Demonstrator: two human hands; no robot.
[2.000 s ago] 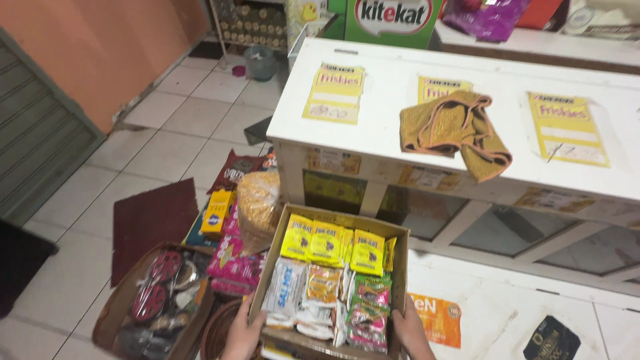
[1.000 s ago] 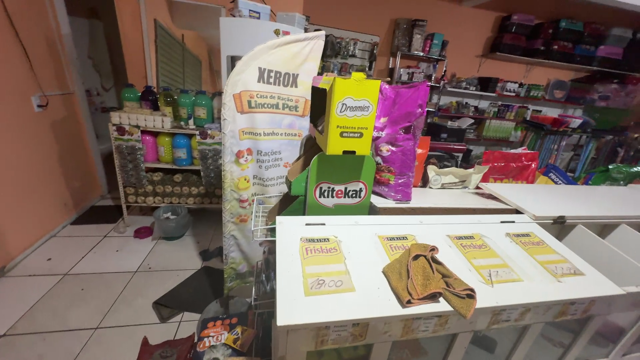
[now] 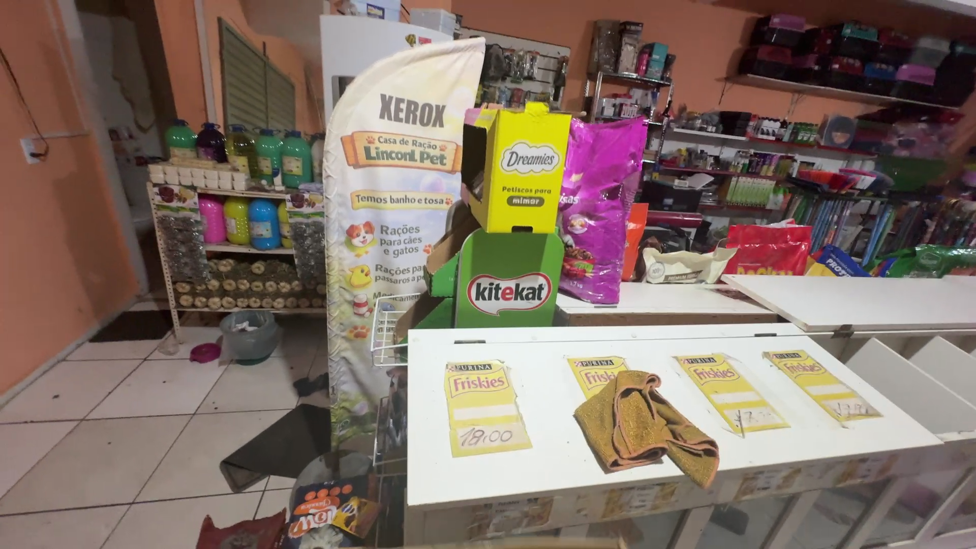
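Observation:
Neither of my hands shows at this moment. At the bottom edge of the view, a thin strip of a cardboard edge (image 3: 534,544) is visible; its contents are hidden. In front of me stands a white counter (image 3: 534,476), with a crumpled brown cloth (image 3: 629,423) on its sloping lid, partly over one of several yellow Friskies labels (image 3: 488,408). Behind the lid are a green Kitekat display box (image 3: 509,259) and, above it, a yellow Dreamies carton (image 3: 526,171). A purple pet food bag (image 3: 606,206) leans upright to their right.
A tall fabric banner (image 3: 396,175) stands left of the boxes. Farther left are a shelf rack (image 3: 244,248) with bottles and a grey bin (image 3: 250,339) on the tiled floor. A dark mat (image 3: 282,446) and pet food bags (image 3: 332,518) lie low beside the counter.
The view has swung up from the open box of sachets. Both hands, seen on that box two seconds ago, are out of view. The cloth remains on the lid.

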